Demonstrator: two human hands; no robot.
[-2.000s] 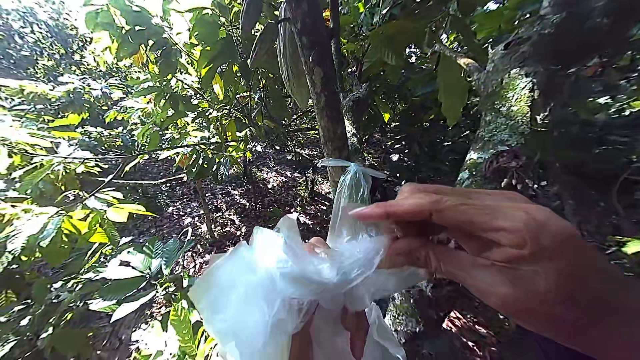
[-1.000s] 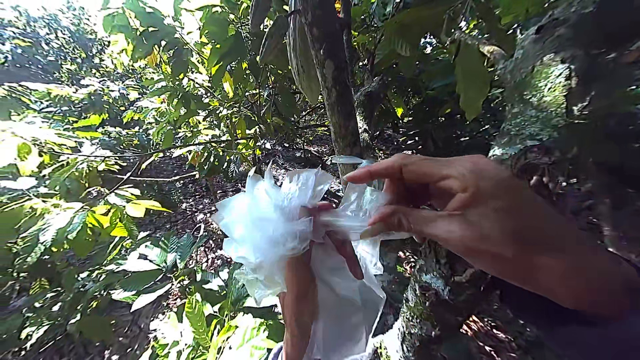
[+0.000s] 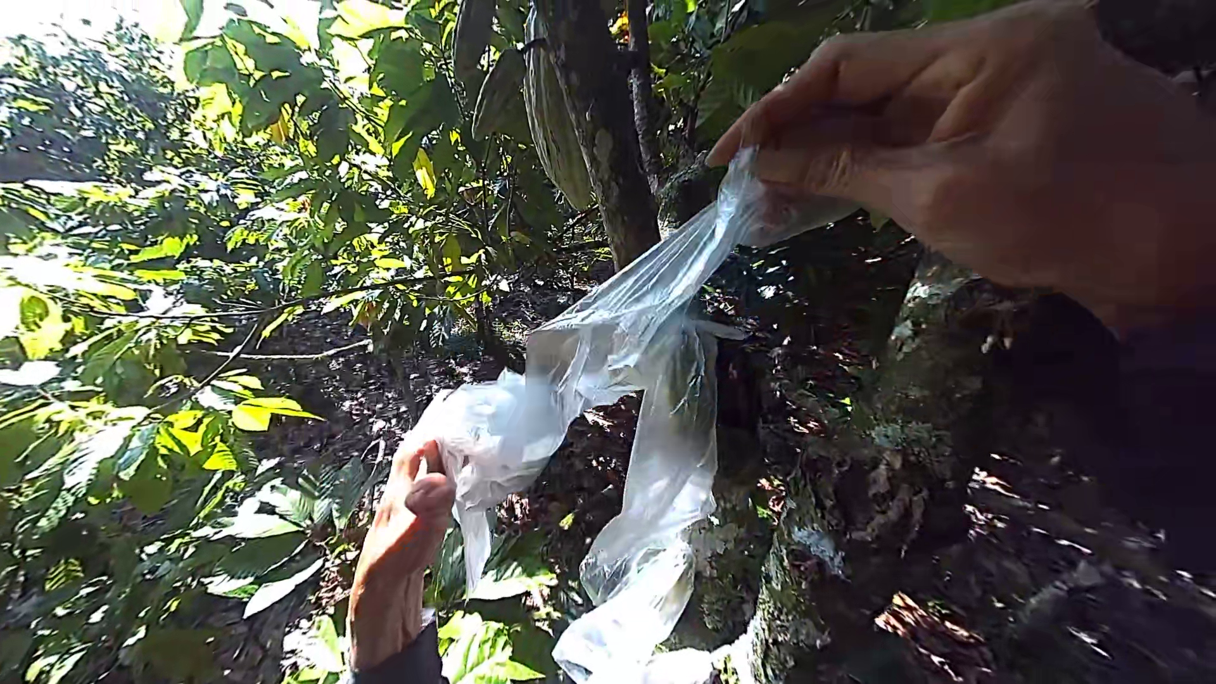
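Observation:
Several thin clear plastic bags (image 3: 508,427) are bunched in my left hand (image 3: 408,513), at the lower left of centre. My right hand (image 3: 912,142), at the upper right, pinches the end of a clear plastic bag (image 3: 665,275) between thumb and fingers. This bag stretches slantwise down to the bunch. Another length of clear plastic (image 3: 670,437) hangs below it, and its lower end lies near the tree base. Where it is attached I cannot tell.
Behind the plastic rises a slim dark trunk (image 3: 608,133) with long ribbed cacao pods (image 3: 553,123). A mossy, lichened trunk (image 3: 793,589) stands at the lower right. Leafy branches (image 3: 256,413) fill the left, and leaf litter (image 3: 940,632) covers the ground.
My right hand has moved up and right, drawing one bag out long. My left hand, with the bunch, is now lower and further left. Earlier both hands were close together at the plastic.

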